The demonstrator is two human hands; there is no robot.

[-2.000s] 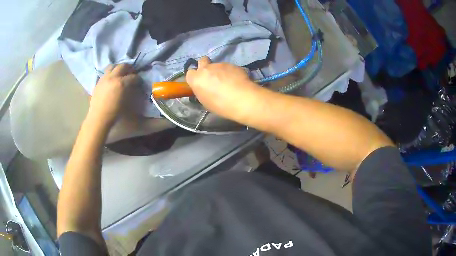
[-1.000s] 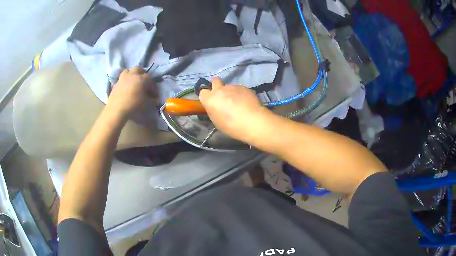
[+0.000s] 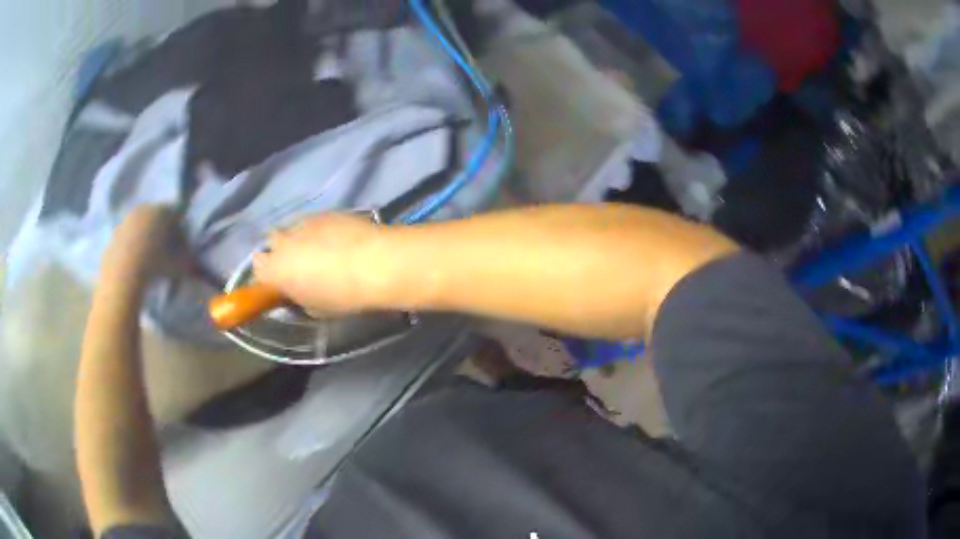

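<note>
The garment in work (image 3: 305, 174), pale grey-blue interlining with dark cloth, lies over the beige padded form (image 3: 47, 363). My right hand (image 3: 326, 263) grips the orange handle of the steam iron (image 3: 305, 345); the iron's metal body shows below and beside the hand, at the garment's near edge. My left hand (image 3: 153, 247) is on the pale cloth left of the iron; it is blurred and its fingertips are hidden, so its hold on the cloth cannot be told.
A blue hose (image 3: 493, 124) and a greenish one curve from the iron to the top. The grey table's near edge (image 3: 405, 395) runs diagonally below. At right are a blue rack (image 3: 884, 242), dark plastic-wrapped items (image 3: 858, 137) and blue and red bundles (image 3: 784, 40).
The view has turned and shifted, so hands, iron and garment appear further left. The iron handle is now more tilted. More dark cloth shows at the upper left. My right hand still holds the iron.
</note>
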